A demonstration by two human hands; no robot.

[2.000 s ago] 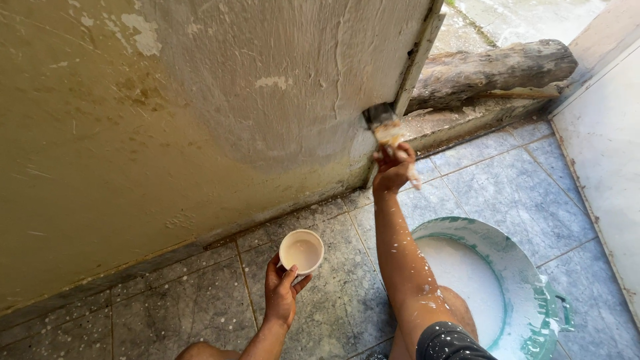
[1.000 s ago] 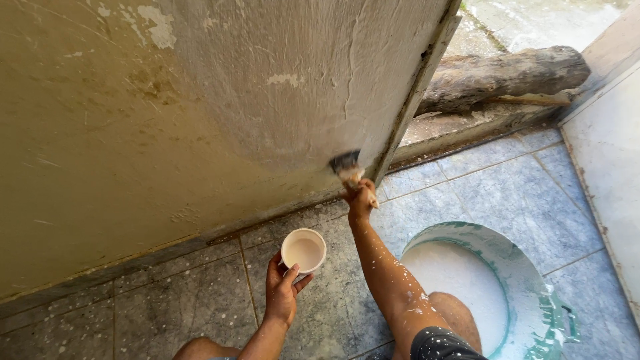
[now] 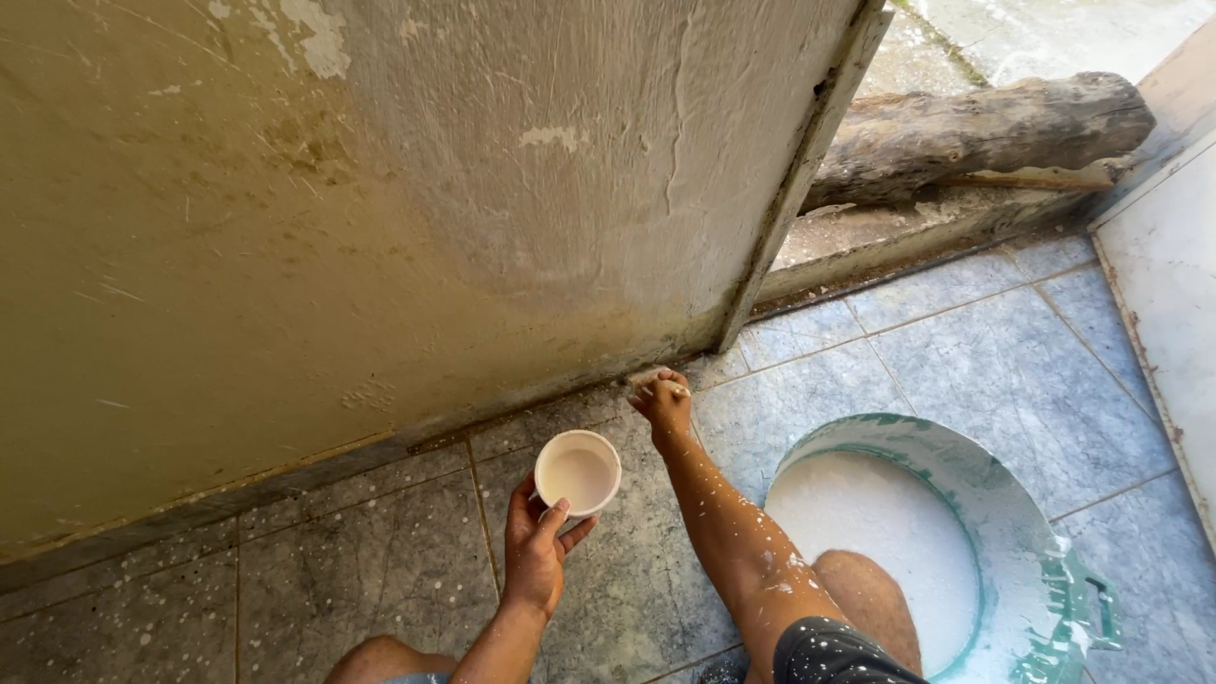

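Observation:
My left hand [image 3: 538,546] grips a small white plastic cup [image 3: 578,473] by its side, thumb at the rim, with pale liquid inside. To its upper right, my right hand [image 3: 666,404] is closed around the handle of a paintbrush [image 3: 646,378] at the foot of the wall; the bristles are mostly hidden. The wall [image 3: 570,190] has a greyish, streaky coated patch with brush marks, beside older yellowish paint with chips and scratches. A green tub [image 3: 997,475] of white liquid stands at the lower right, beside my speckled right forearm and knee.
Blue-grey floor tiles [image 3: 1026,370] bear white spatters at the left. A weathered log [image 3: 988,133] lies on the raised sill [image 3: 874,237] past the wall's edge trim [image 3: 803,180]. At the far right stands a white panel [image 3: 1164,275] with a rusty edge.
My right hand has moved with the brush from beside the wall's edge trim down and left to the base of the wall. My left hand still holds the cup in about the same place.

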